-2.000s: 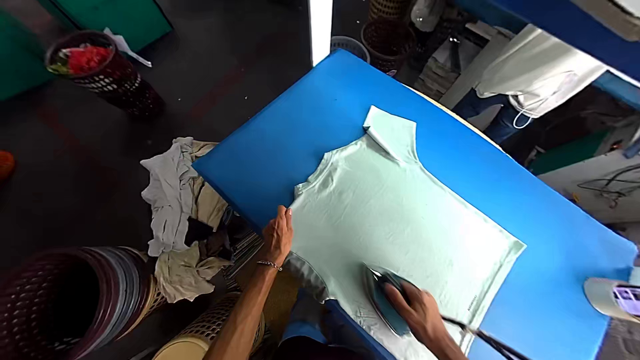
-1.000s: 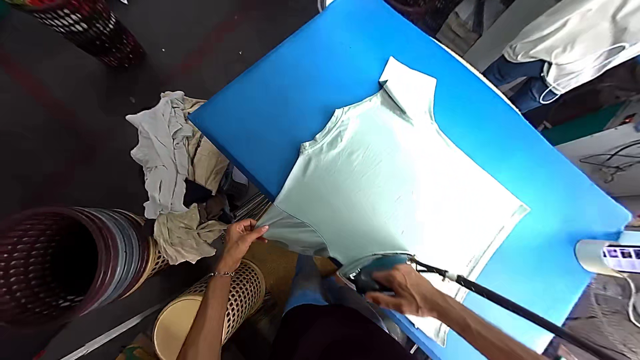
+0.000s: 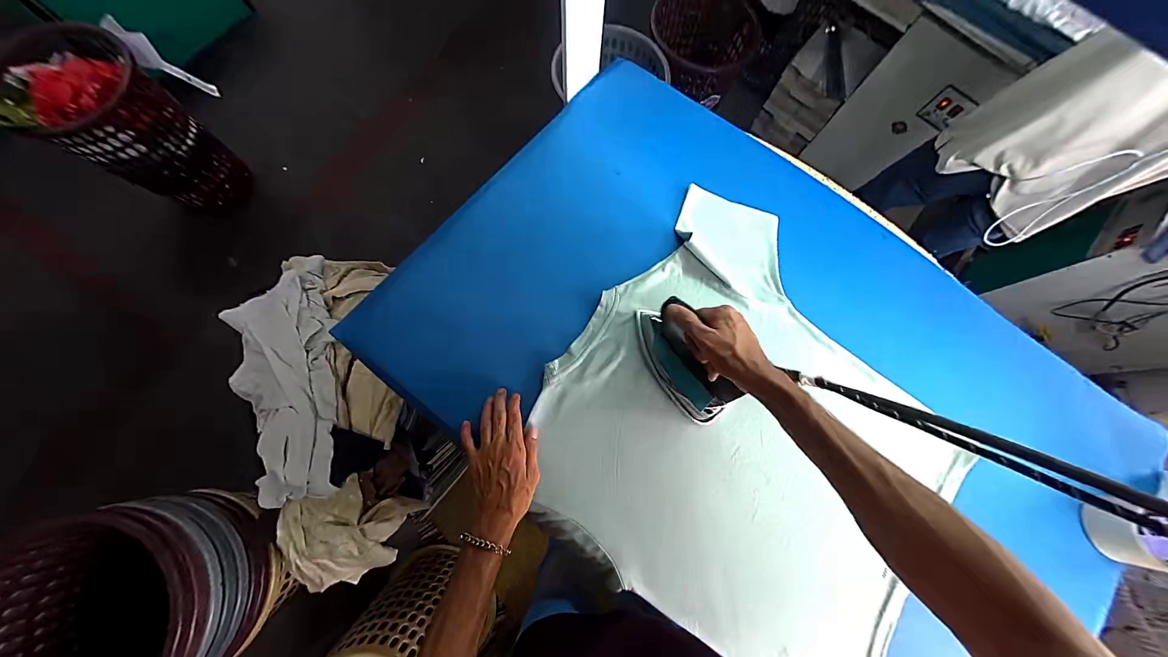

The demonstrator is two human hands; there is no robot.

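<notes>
A pale mint-green short-sleeved shirt lies spread on a blue-covered ironing table. My right hand grips the handle of a dark teal steam iron, whose soleplate rests on the shirt's upper part below the neckline. A dark hose and cord run from the iron to the right edge. My left hand lies flat at the table's near left edge, fingers apart, beside the shirt's shoulder and holding nothing. The far sleeve is partly folded at its seam. The near sleeve hangs over the table's edge by my body.
Crumpled cloths hang left of the table corner. Stacked plastic baskets stand at lower left, another basket at upper left. A white post rises behind the table. A person in a light top stands beyond it. A white cylindrical container is at right.
The iron in my right hand has moved from the shirt's near side up to its neckline. My left hand has let go of the near sleeve and now lies on the table edge.
</notes>
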